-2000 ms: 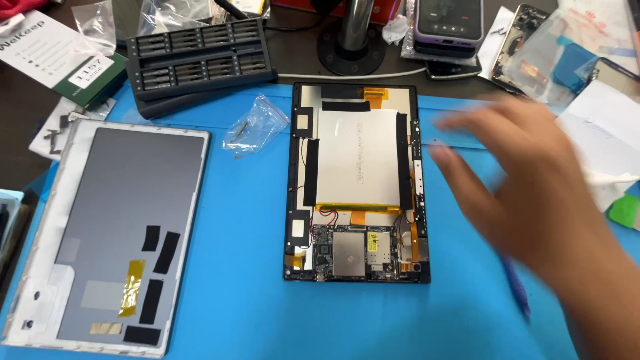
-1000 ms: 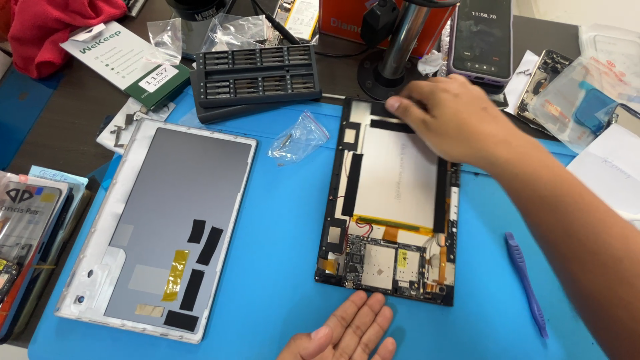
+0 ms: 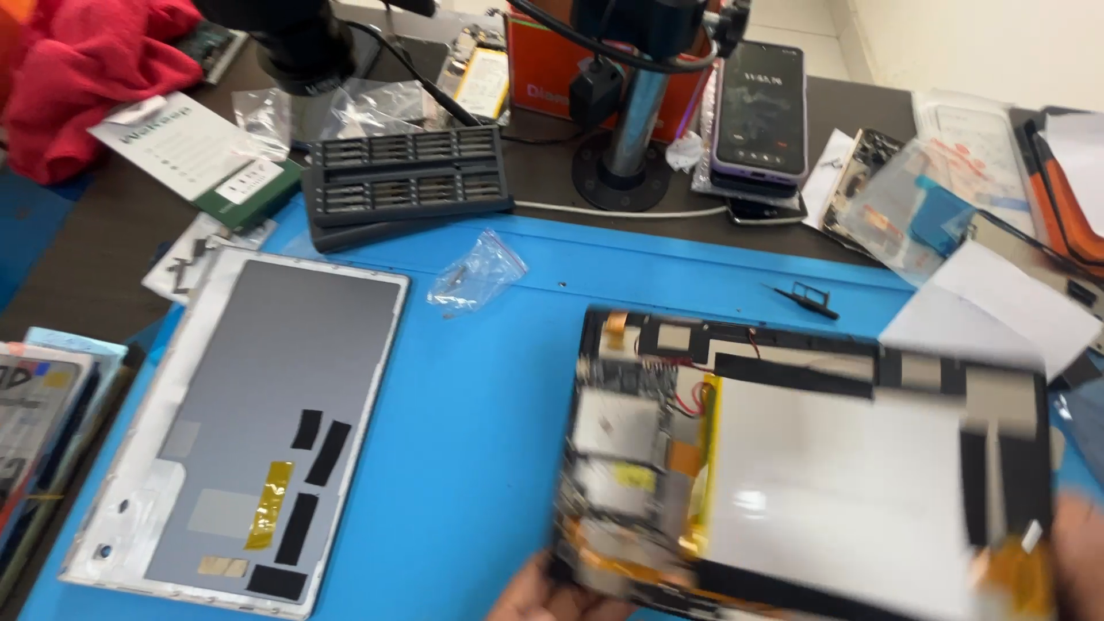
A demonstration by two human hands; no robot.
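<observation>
The opened tablet [image 3: 837, 483], with its battery and circuit board facing up, is raised and turned sideways between both hands. My left hand [image 3: 552, 595] grips its lower left corner beside the circuit board [image 3: 617, 423]. My right hand [image 3: 1078, 552], blurred and partly cut off by the frame, is at its right edge. The tablet's detached back cover [image 3: 302, 345] lies inside up on the blue mat [image 3: 448, 388] to the left, bearing black strips and a yellow tape piece. A small clear bag [image 3: 477, 274] lies between the cover and the tablet.
A screwdriver bit case [image 3: 410, 177] stands behind the mat's edge. A metal stand [image 3: 630, 138], a phone [image 3: 761, 112] and a red box [image 3: 552, 69] are at the back. A SIM tray and black pointed tool [image 3: 806, 302] lie at the mat's back right, near white paper [image 3: 992, 302].
The tablet lay upright on the mat; it is now lifted, turned sideways and closer to the camera. My left hand, empty and open a second ago, has taken hold of a corner.
</observation>
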